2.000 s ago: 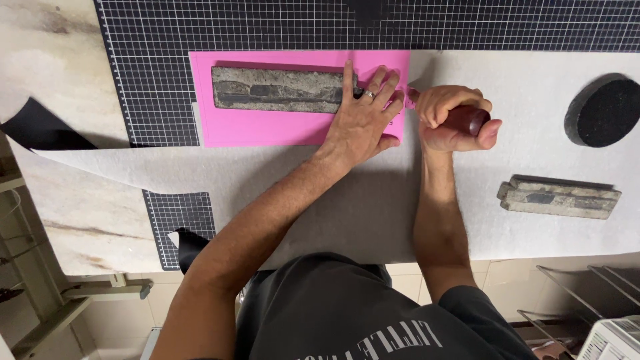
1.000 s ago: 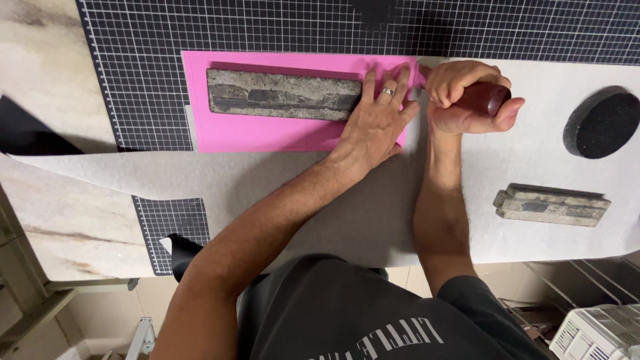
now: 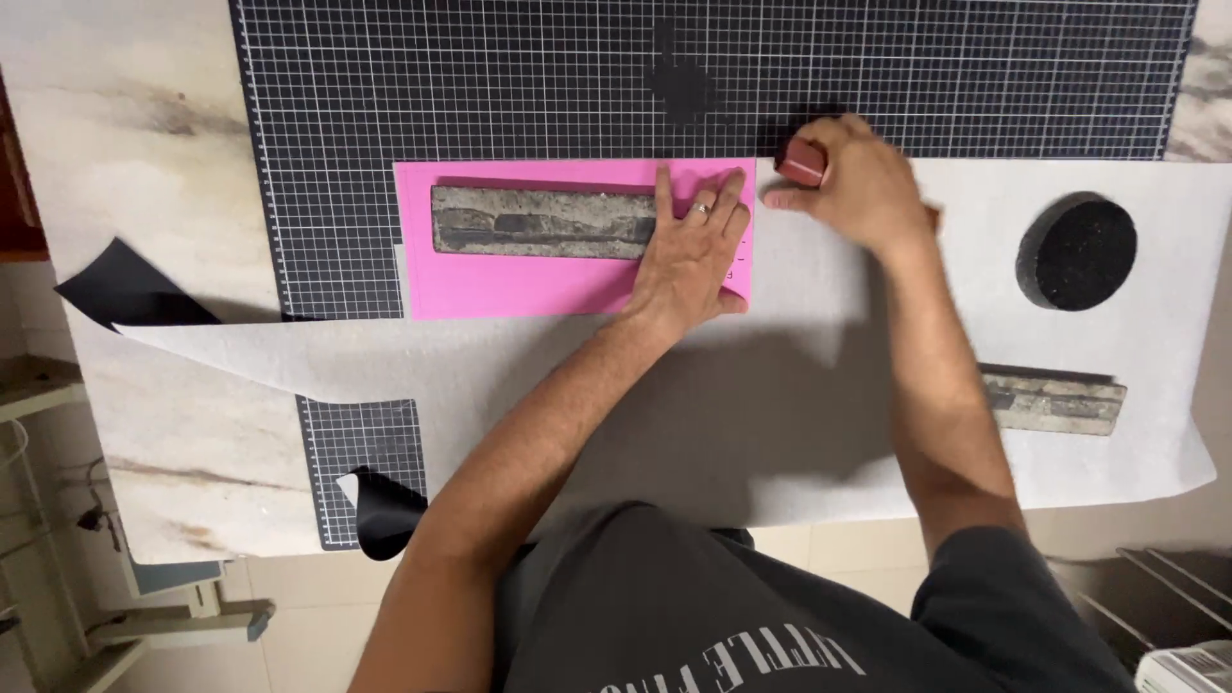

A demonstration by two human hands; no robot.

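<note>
My left hand [image 3: 693, 241] lies spread on the right part of a pink rectangular template [image 3: 520, 289], its fingers beside and against a long grey metal weight [image 3: 539, 221] that rests on it. Under the template is a large pale sheet [image 3: 481, 361] whose turned corners show black. Just right of the template's upper right corner, my right hand [image 3: 857, 183] is closed round a tool with a dark red handle [image 3: 803, 162]; the kind of tool cannot be told, and its working end is not clearly visible.
A round black weight [image 3: 1083, 252] and a second metal bar [image 3: 1059, 402] sit on the sheet at the right. Behind is a dark gridded cutting mat [image 3: 539, 77] on a marble-patterned table [image 3: 144, 192]. A curled black flap [image 3: 387, 515] hangs at the front left edge.
My right hand has moved up and turned over, the red handle now pointing to the upper left. The left hand stays pressed on the pink template.
</note>
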